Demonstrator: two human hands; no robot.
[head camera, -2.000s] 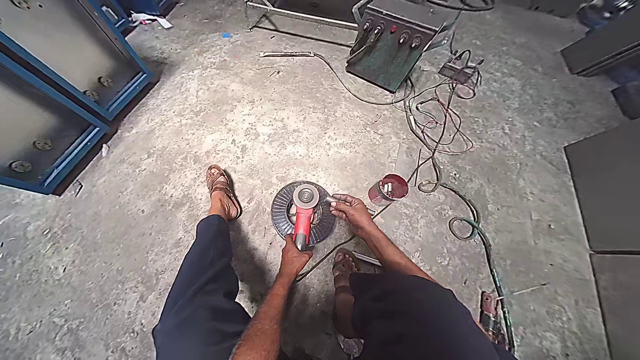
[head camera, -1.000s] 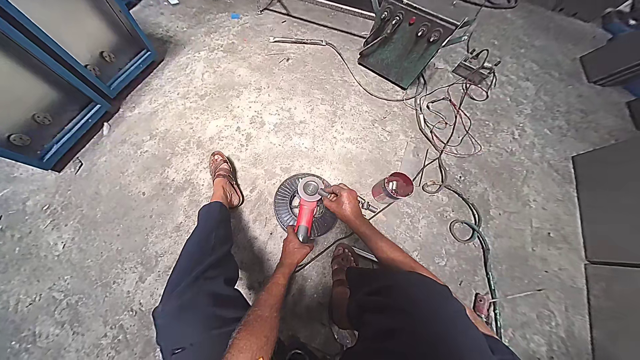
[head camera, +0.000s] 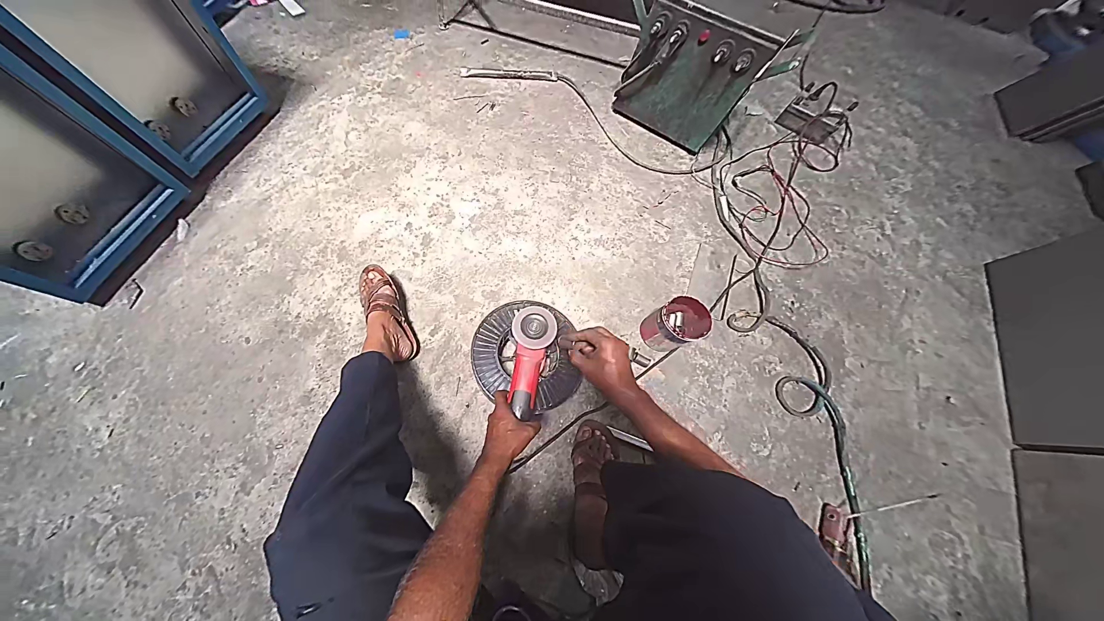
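Observation:
A red angle grinder (head camera: 528, 366) with a round disc at its head is held over a dark ribbed ring-shaped part (head camera: 490, 358) on the floor. My left hand (head camera: 507, 429) grips the dark rear end of the grinder's body. Beside the grinder's head, my right hand (head camera: 601, 358) is closed around a small dark piece, perhaps the grinder's side handle; its far end is hidden by my fingers. Just right of that hand stands a dark red can (head camera: 677, 323) with small metal pieces in it.
A green welding machine (head camera: 686, 78) stands ahead, with tangled cables (head camera: 780, 203) at its right. An electrode holder (head camera: 509, 75) lies on the concrete. Blue-framed panels (head camera: 185, 164) are at the left, grey panels (head camera: 1048, 345) at the right. A green hose (head camera: 841, 440) runs along the right side.
My right hand has come in closer against the grinder's head since two seconds ago. My left hand keeps its grip on the grinder.

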